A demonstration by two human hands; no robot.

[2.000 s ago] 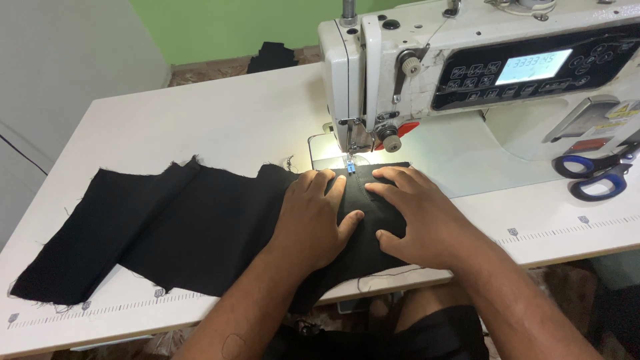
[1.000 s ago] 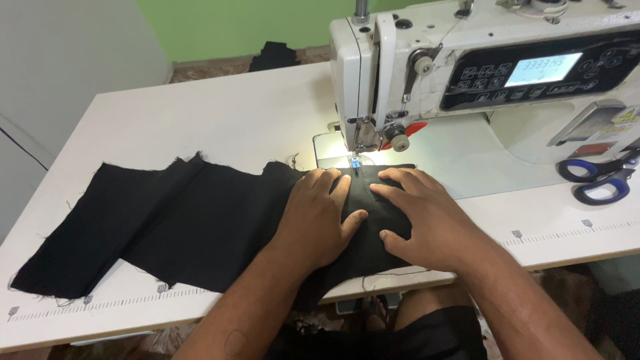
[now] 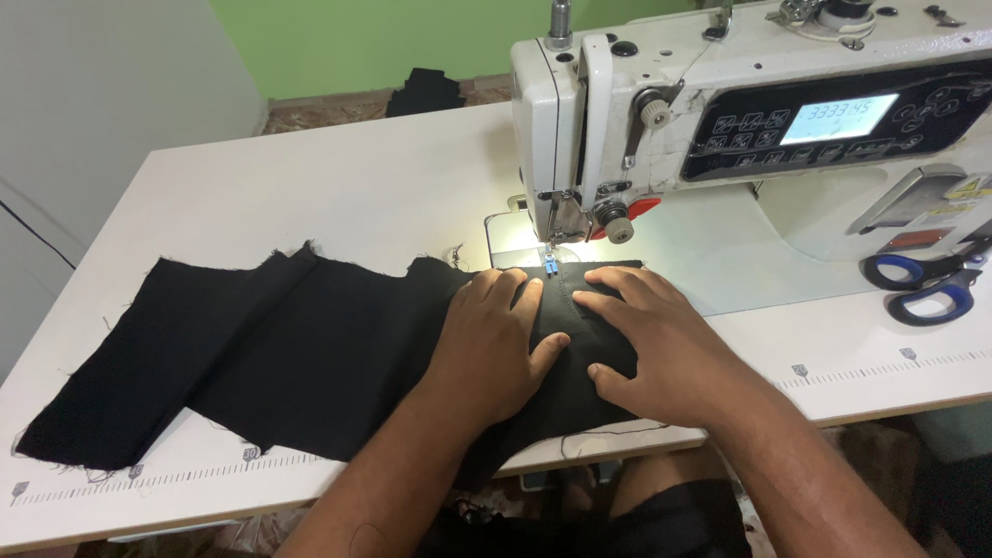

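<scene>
Black fabric (image 3: 310, 341) with frayed edges lies across the sewing table, its right part beneath the blue presser foot (image 3: 551, 261) of a white industrial sewing machine (image 3: 546, 132). My left hand (image 3: 496, 349) rests flat on the cloth, left of the foot, fingers spread. On the foot's right, my right hand (image 3: 659, 341) presses on the same cloth, thumb apart from the fingers. A stitched line shows on the fabric between my hands. Some cloth hangs over the table's front edge below my left hand.
Scissors with black and blue handles (image 3: 930, 302) lie at the right beside the machine. A printed ruler scale (image 3: 248, 463) runs along the table's front edge. Loose thread (image 3: 456, 254) lies behind the fabric. Beyond the table is a dark cloth pile (image 3: 426, 93) near the green wall.
</scene>
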